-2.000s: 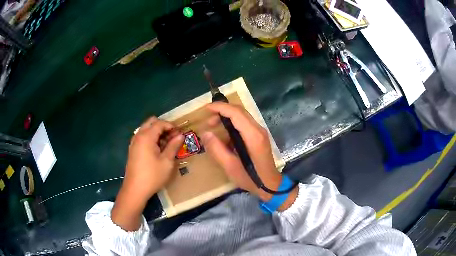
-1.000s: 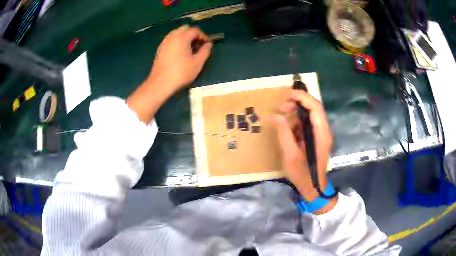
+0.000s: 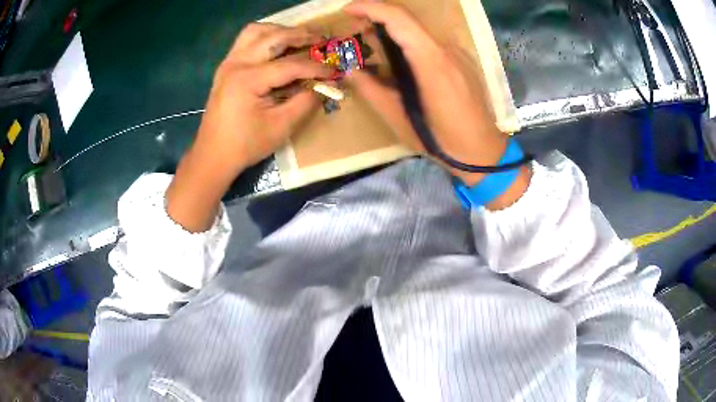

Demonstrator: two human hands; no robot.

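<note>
A red housing with a circuit board inside (image 3: pixel 347 56) is between my hands, over the tan work board (image 3: pixel 357 133). My left hand (image 3: pixel 255 86) grips its left side. A short pale piece (image 3: pixel 328 91) shows below my left fingertips. My right hand (image 3: pixel 447 94) is at the housing's right side and holds the black soldering iron (image 3: pixel 408 98); its tip is not visible. A small dark square piece (image 3: pixel 331 107) lies on the board. Solder wire (image 3: pixel 133 127) runs from the left to my left hand.
A solder reel (image 3: pixel 33 191) and a pale ring (image 3: pixel 39 138) are at the left on the green bench (image 3: pixel 149 78). A white paper (image 3: pixel 72 82) lies behind them. A small red unit (image 3: pixel 70 20) is at the upper left. A blue frame (image 3: pixel 667 161) is beyond the bench's right edge.
My left hand came back from the far part of the bench and now holds a red housing. My right hand has moved in beside it. The view has tilted down towards my lap.
</note>
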